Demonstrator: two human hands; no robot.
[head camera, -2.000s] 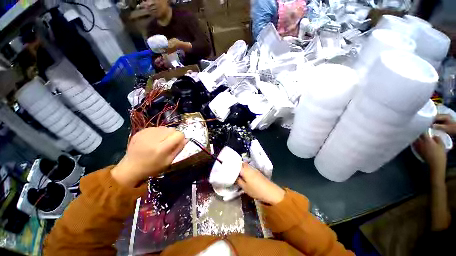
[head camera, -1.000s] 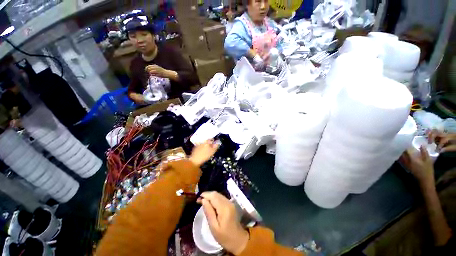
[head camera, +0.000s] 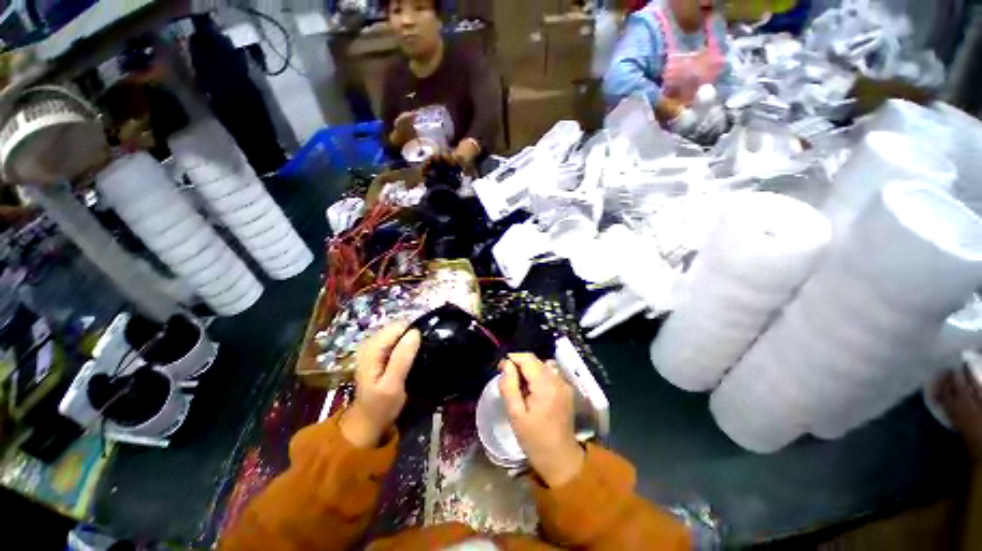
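Observation:
My left hand (head camera: 384, 377) holds a dark glossy black insert (head camera: 448, 350) by its left side, above the worn red board (head camera: 409, 474). My right hand (head camera: 538, 404) pinches a thin dark red lead wire (head camera: 489, 336) that runs from the insert. A white round housing (head camera: 499, 422) sits under and beside my right hand, open side up, partly hidden by the fingers. A white frame (head camera: 583, 385) lies just right of it. The parts carton (head camera: 312, 366) with small white and silver fittings is behind my left hand.
Tall stacks of white housings stand at right (head camera: 743, 291) and left (head camera: 178, 231). A heap of white frames (head camera: 603, 205) and black parts (head camera: 450, 221) lie behind the carton. Part-built units (head camera: 145, 404) sit at left. Two people are across the bench; another hand shows at the right edge.
My left hand has come back from reaching over the parts and now holds a black insert. My right hand has moved right and up, still with a wire. The view has shifted.

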